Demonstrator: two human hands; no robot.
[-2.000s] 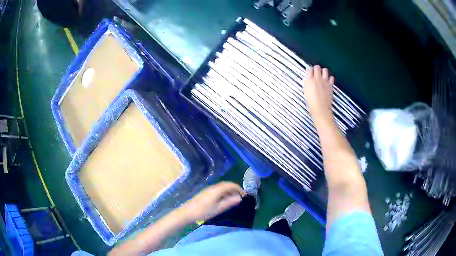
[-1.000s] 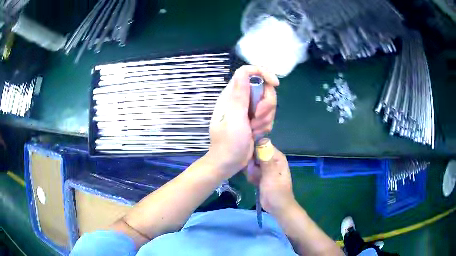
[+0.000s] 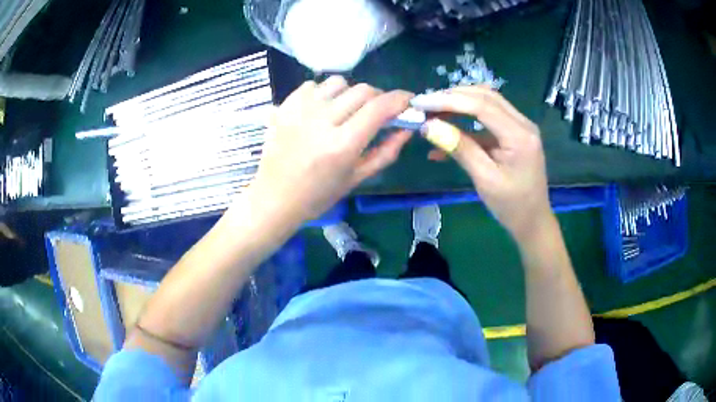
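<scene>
My left hand is closed around a metal tube, whose near end shows between my two hands. My right hand, with a yellow band on the thumb, pinches at that end with thumb and forefinger. A small whitish spot shows there, too small to tell if it is an insert. Left of my hands, the black tray holds a row of bright tubes. One tube end sticks out past the tray's left edge; my left hand hides whether it is the held one.
Small clear-white inserts lie behind my right hand. A clear plastic bag is at the back. Loose tubes fan out on the right, others at the back left. Blue bins and crates are below the bench edge.
The view has turned and shifted. The tube, upright between both hands one second ago, now lies sideways at its end. My right hand has moved from lower on the tube to this end.
</scene>
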